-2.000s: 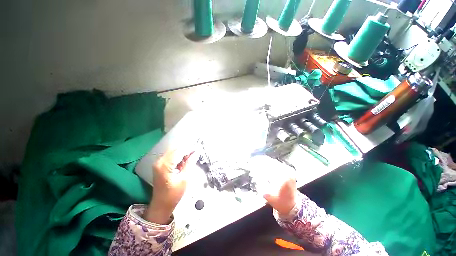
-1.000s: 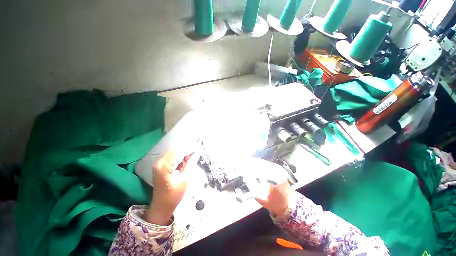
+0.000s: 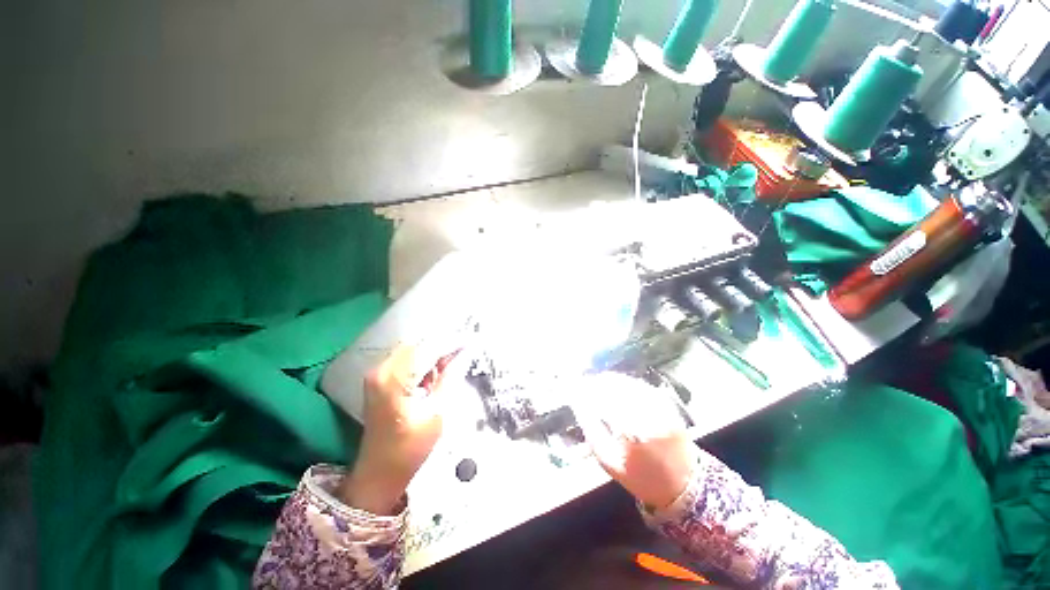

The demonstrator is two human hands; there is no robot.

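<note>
The overlock machine (image 3: 689, 236) stands in front of me, its middle washed out by lamp glare. The dark looper area (image 3: 518, 406) shows low on its front. My left hand (image 3: 403, 403) is at the left of this area, fingertips close together near a small dark reddish thing; I cannot tell if it is gripped. My right hand (image 3: 645, 444) is at the right of the looper area, its fingers bleached by the glare, so what they hold cannot be seen. Dark tension knobs (image 3: 705, 302) sit in a row right of the glare.
Green fabric (image 3: 230, 392) is heaped at left, with more green fabric (image 3: 875, 473) at right. Green thread cones (image 3: 873, 98) stand behind. An orange-red flask (image 3: 904, 263) lies tilted at right. A green-handled tool (image 3: 737, 362) lies right of the machine. An orange-red box (image 3: 766, 156) is behind.
My right hand has moved in towards the looper area from further right, with its pose changed. My left hand has stayed at the same machine spot. The whole view has shifted slightly.
</note>
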